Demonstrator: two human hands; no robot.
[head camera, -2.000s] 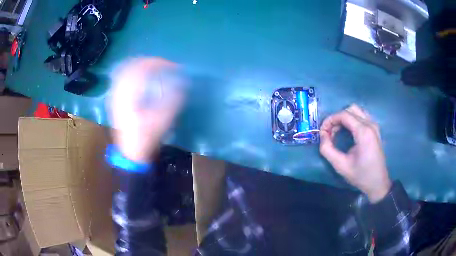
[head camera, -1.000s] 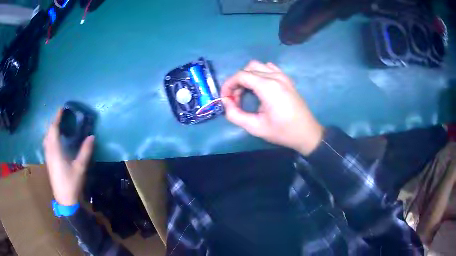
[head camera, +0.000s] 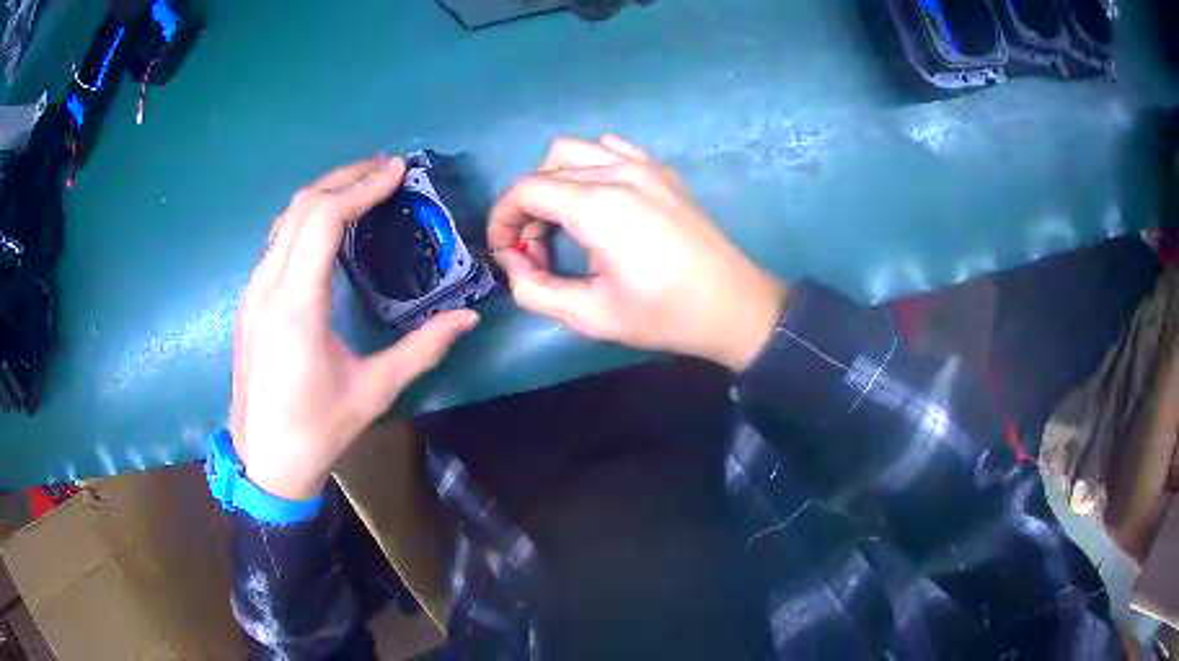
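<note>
The dark housing cover (head camera: 455, 253), a rounded-square ring with a large round opening, sits over the housing base on the mat. The blue battery cell (head camera: 428, 225) shows through the opening. My left hand (head camera: 339, 287) grips the cover, fingers on its far edge and thumb on its near edge. My right hand (head camera: 614, 245) is just right of the unit, thumb and forefinger pinching a small red connector (head camera: 520, 248) on the lead wires. The fan is not clearly seen under the cover.
Closed units (head camera: 954, 45) stand in a row at the far right. Bases with blue cells and loose leads (head camera: 101, 65) lie upper left, with black parts (head camera: 29, 278) at the left edge. A grey box edge (head camera: 485, 10) is at the far side. A cardboard box (head camera: 110, 562) is below the bench.
My left hand has brought the cover from the left onto the base, hiding most of it. My right hand still pinches the lead's end. The view has shifted.
</note>
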